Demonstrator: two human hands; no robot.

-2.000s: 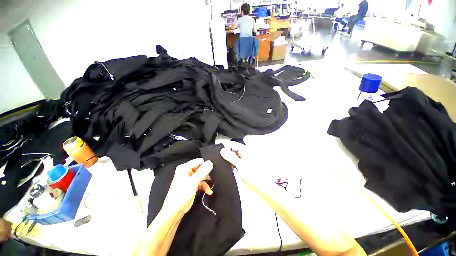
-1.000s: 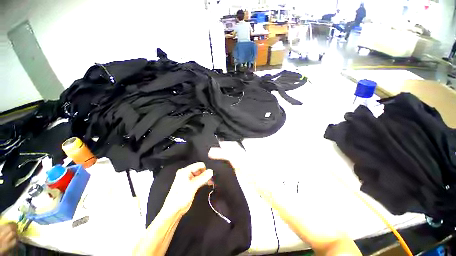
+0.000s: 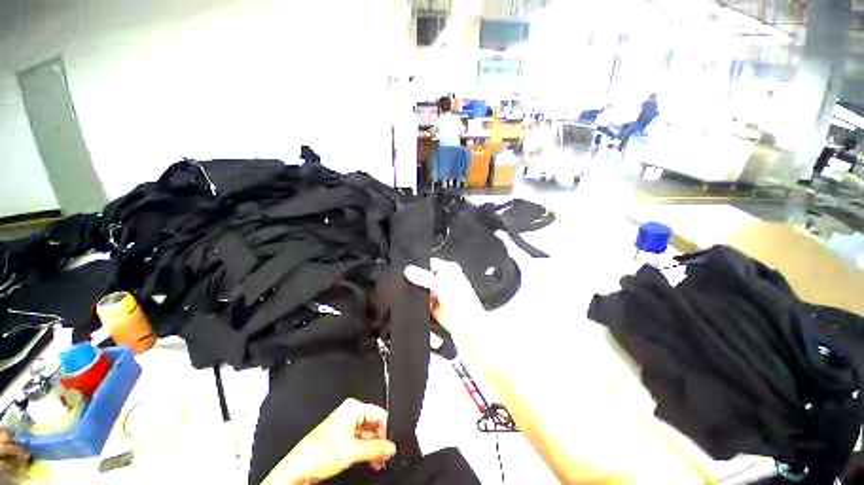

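A long flat black strap (image 3: 410, 332) runs upright in front of me, above a black garment piece (image 3: 317, 403) on the table. My right hand (image 3: 443, 296) grips the strap near its upper part. My left hand (image 3: 355, 440) holds its lower part near the table's front, fingers closed. A pale thread (image 3: 385, 365) lies along the strap's left side. Small snips with red parts (image 3: 471, 386) lie right of the strap, beside a tangle of black cord (image 3: 495, 417).
A large black garment pile (image 3: 256, 256) stands behind. A blue basket (image 3: 90, 426) and an orange thread cone (image 3: 126, 322) are at left. A second garment pile (image 3: 739, 350) and a blue-capped can (image 3: 653, 242) are at right. Someone's hand shows at the far left edge.
My right hand has moved up and away, raising the strap. My left hand has moved down towards the front. The view has tilted up, and the snips and cord tangle now show clearly.
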